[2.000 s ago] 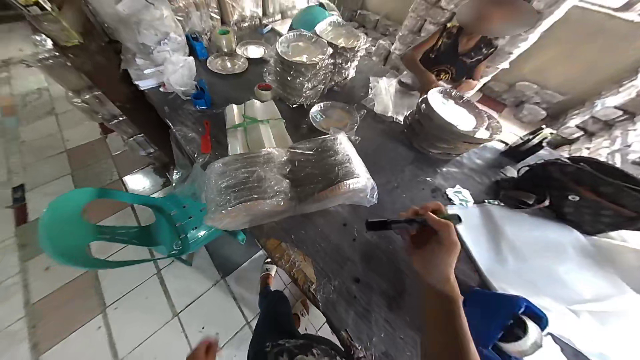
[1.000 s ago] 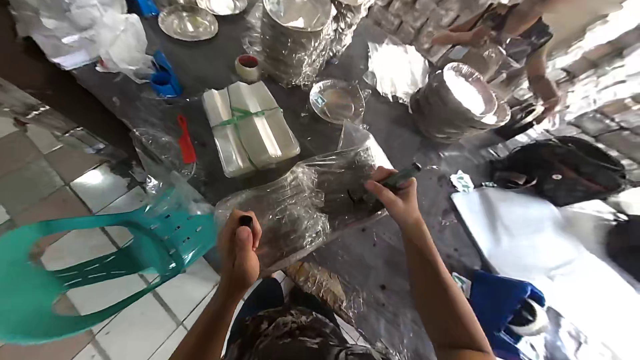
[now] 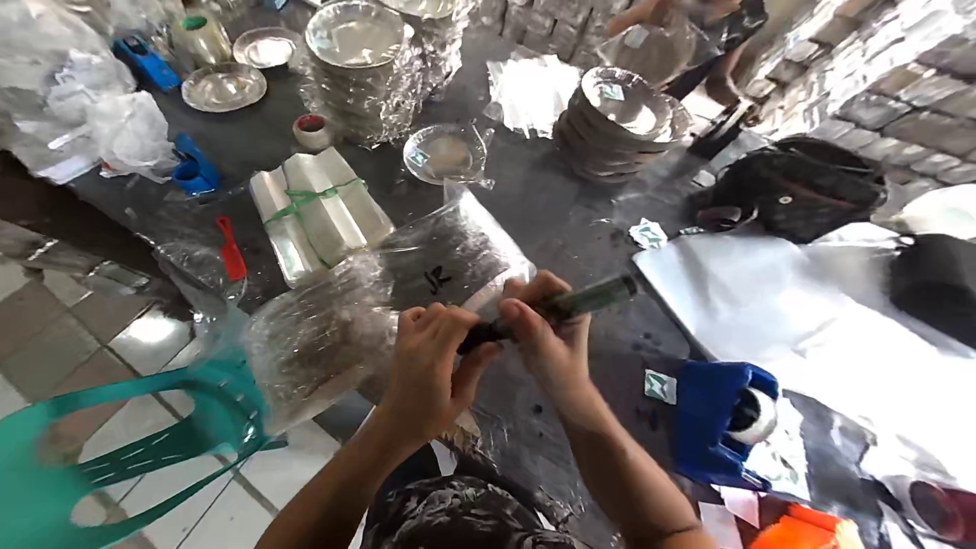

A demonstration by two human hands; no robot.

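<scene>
My right hand (image 3: 553, 335) grips a dark marker pen (image 3: 591, 299) whose black end points left. My left hand (image 3: 435, 366) closes its fingers on that black end, which looks like the cap; whether the cap is fully on cannot be told. Just beyond both hands lies a clear plastic-wrapped package (image 3: 328, 335) with short black handwriting on its right part. Behind the package is a bundle of pale folded sheets (image 3: 320, 206) tied with green string. A red-handled tool (image 3: 231, 250) lies left of the bundle.
Stacked foil-like bowls (image 3: 610, 130) and wrapped stacks (image 3: 358, 76) stand at the back. A blue tape dispenser (image 3: 717, 419) and black bag (image 3: 793, 187) are at right. A green plastic chair (image 3: 183, 404) touches the table's left side. Another person's arm (image 3: 724, 76) is at upper right.
My left hand has moved right from the package's near edge, and both hands now meet on the marker. Black writing now shows on the package. The view has shifted.
</scene>
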